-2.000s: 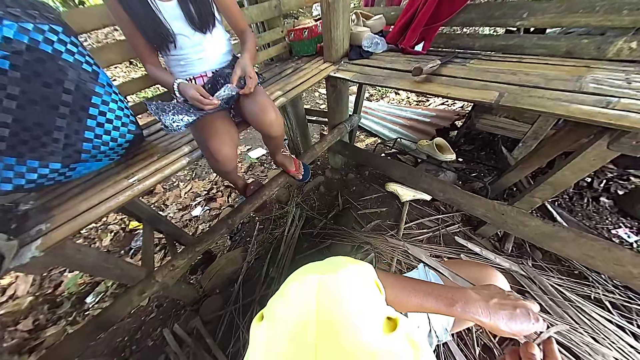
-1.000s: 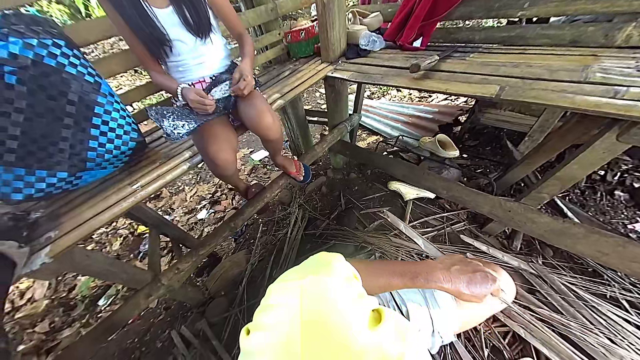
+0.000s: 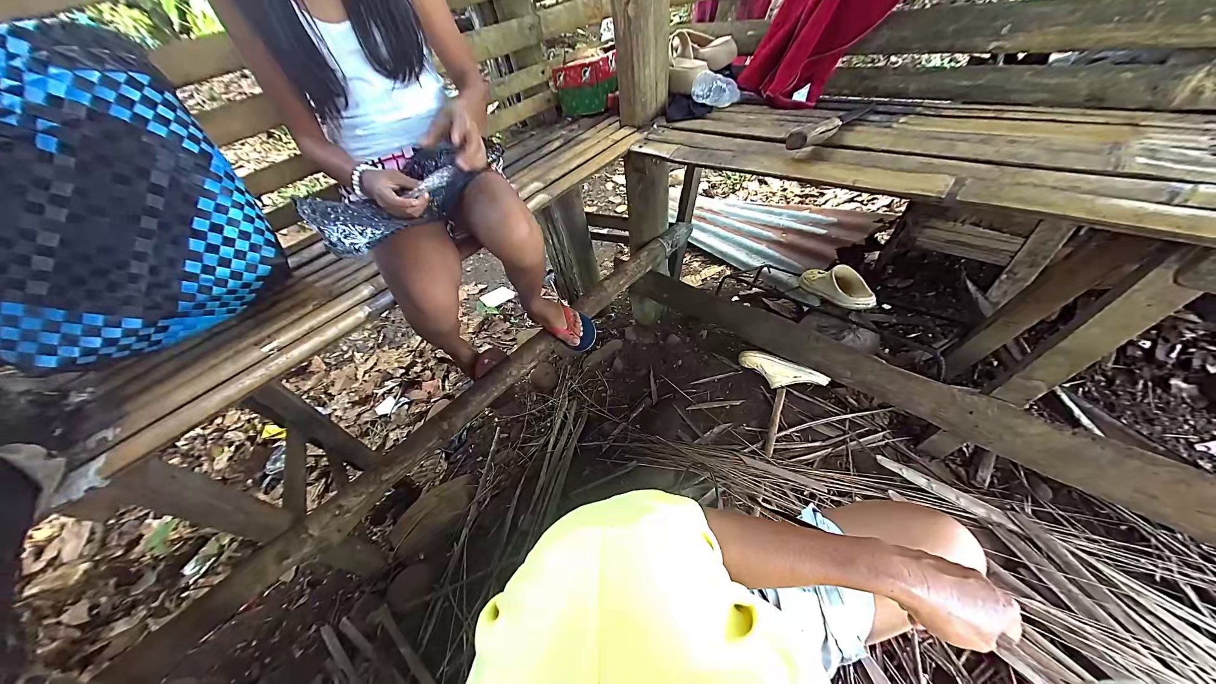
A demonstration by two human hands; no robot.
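Observation:
My left hand (image 3: 964, 603) is low at the right, at the end of my bent forearm and beside my bare knee (image 3: 940, 537). Its back faces up and its fingers are hidden, so what it holds cannot be told. Around it lie dry palm leaf strips (image 3: 1054, 570). My right hand is out of view. The yellow cap (image 3: 636, 589) covers the bottom middle and hides my upper arm. On the bamboo bench at the left sits another person, whose hands are at a crinkled dark plastic sheet (image 3: 356, 228) on their lap.
A blue and black checkered bag (image 3: 104, 199) stands on the left bench (image 3: 237, 366). A wooden-handled tool (image 3: 812, 131), a plastic bottle (image 3: 714, 89) and red cloth (image 3: 807, 47) lie on the right bench (image 3: 855, 171). Below are a low rail (image 3: 950, 408), corrugated metal (image 3: 769, 228) and pale shoes (image 3: 838, 287).
Two seconds ago both my hands showed at the lower right; now only the left does. The seated person has raised one hand off the plastic sheet.

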